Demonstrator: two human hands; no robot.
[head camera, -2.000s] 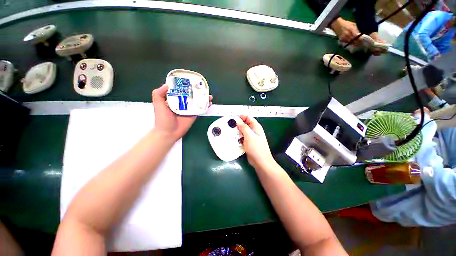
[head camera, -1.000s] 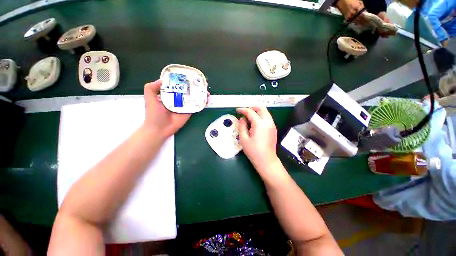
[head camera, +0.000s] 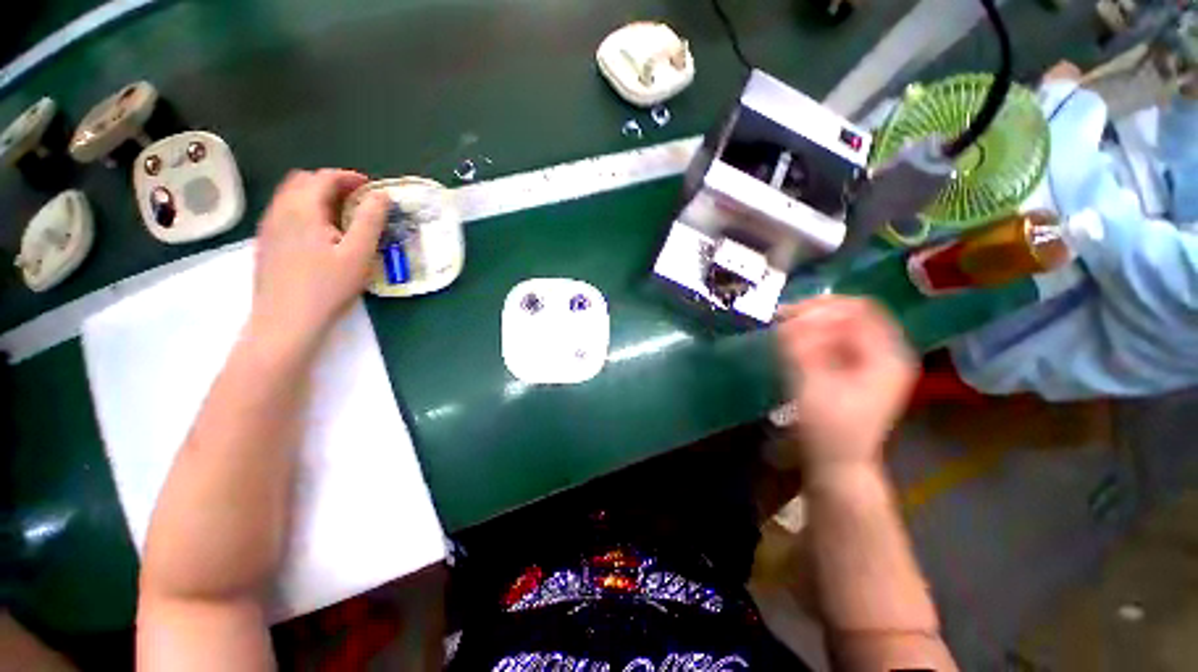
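Note:
An open off-white housing (head camera: 434, 243) with a circuit board and a blue component (head camera: 397, 263) sits at the pale strip. My left hand (head camera: 315, 243) is on its left side, thumb over its upper edge. A front cover (head camera: 556, 331) with two dark round openings lies on the green worktop, right of the open housing and untouched. My right hand (head camera: 847, 368) is blurred at the worktop's front edge, just right of the screw feeder (head camera: 755, 197); whether it holds anything cannot be told.
Several off-white units (head camera: 188, 187) stand at the upper left. Another unit with plug pins (head camera: 646, 63) lies at the top, with small rings (head camera: 633, 129) below. A white sheet (head camera: 348, 486) lies left. A green fan (head camera: 979, 151), amber bottle (head camera: 988, 253) and a person's light blue sleeve (head camera: 1117, 223) are right.
My right hand has let go of the front cover and moved right, past the feeder. My left hand has shifted left with the open housing. The view has turned and shifted.

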